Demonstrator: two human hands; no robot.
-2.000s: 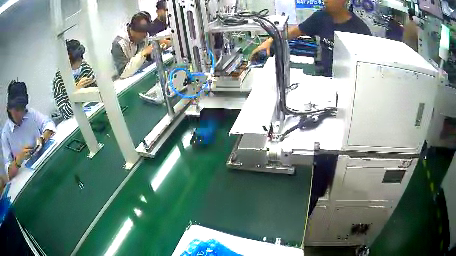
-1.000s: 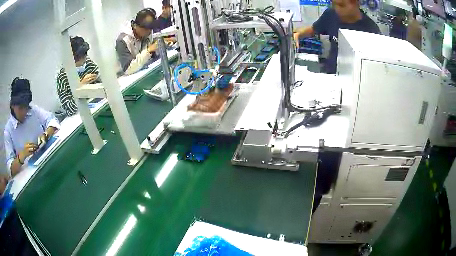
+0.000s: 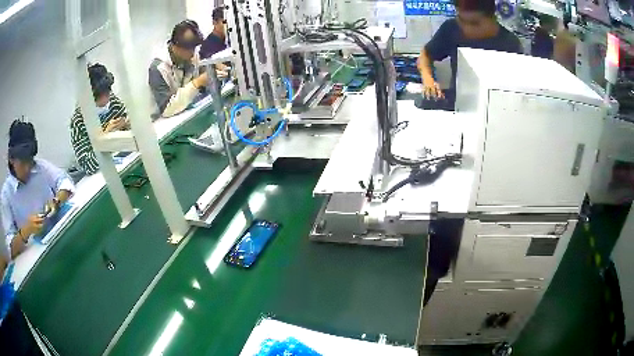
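Observation:
Neither of my hands is in view. A black phone frame with flat blue film (image 3: 252,243) lies on the glossy green conveyor belt (image 3: 306,292), tilted slightly, between the press machine and the near edge. A crumpled heap of bright-blue film pieces (image 3: 283,347) sits on a white board (image 3: 334,341) at the bottom edge, both cut off by the picture's rim.
Press machine (image 3: 257,62) with coiled blue hose stands over the belt. White machine cabinet (image 3: 532,149) is at right, support posts (image 3: 149,132) at left. Several workers sit along the far left side; a person in dark clothes (image 3: 445,52) stands behind. A small dark tool (image 3: 108,261) lies at left.
The phone frame has moved along the belt toward me, out from under the press. The reddish-brown fixture pad slid forward, then back. The standing person's arm has drawn back from the press.

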